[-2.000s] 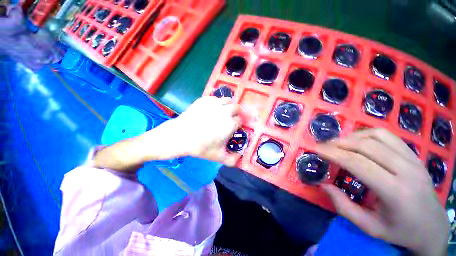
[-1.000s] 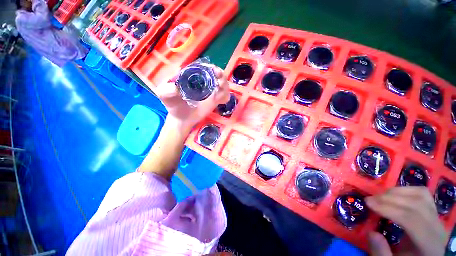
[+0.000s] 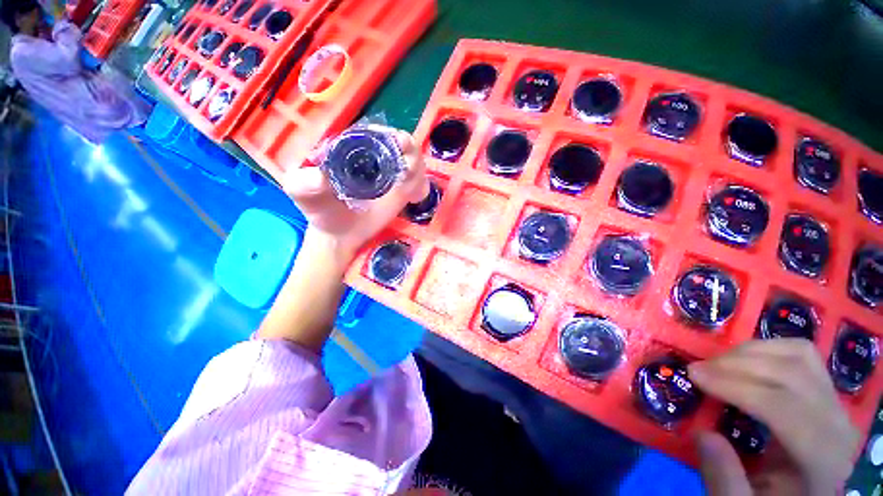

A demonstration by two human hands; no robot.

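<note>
My left hand [image 3: 334,208] holds up a smartwatch head [image 3: 364,164] in crinkled clear film, its dark round back facing me, above the left edge of the red-orange foam tray [image 3: 441,312]. The tray's pockets hold several round watch heads; some faces show red and white digits, and one face [image 3: 508,312] looks silvery. Two neighbouring pockets near the left end are empty. My right hand [image 3: 775,402] is at the tray's near right part, fingers apart, beside a lit watch [image 3: 668,390] reading 102. It partly covers another watch [image 3: 744,429]; whether it touches it is unclear.
A second foam tray [image 3: 363,73] with a yellowish tape roll [image 3: 325,73] lies at upper left, beside a filled tray [image 3: 218,63]. A blue stool [image 3: 258,257] stands on the blue floor. A person in a striped sleeve [image 3: 73,82] is at far upper left.
Two seconds ago my left hand was low over the tray's left pockets; now it holds a watch head up, back showing. My right hand has moved down toward the near edge.
</note>
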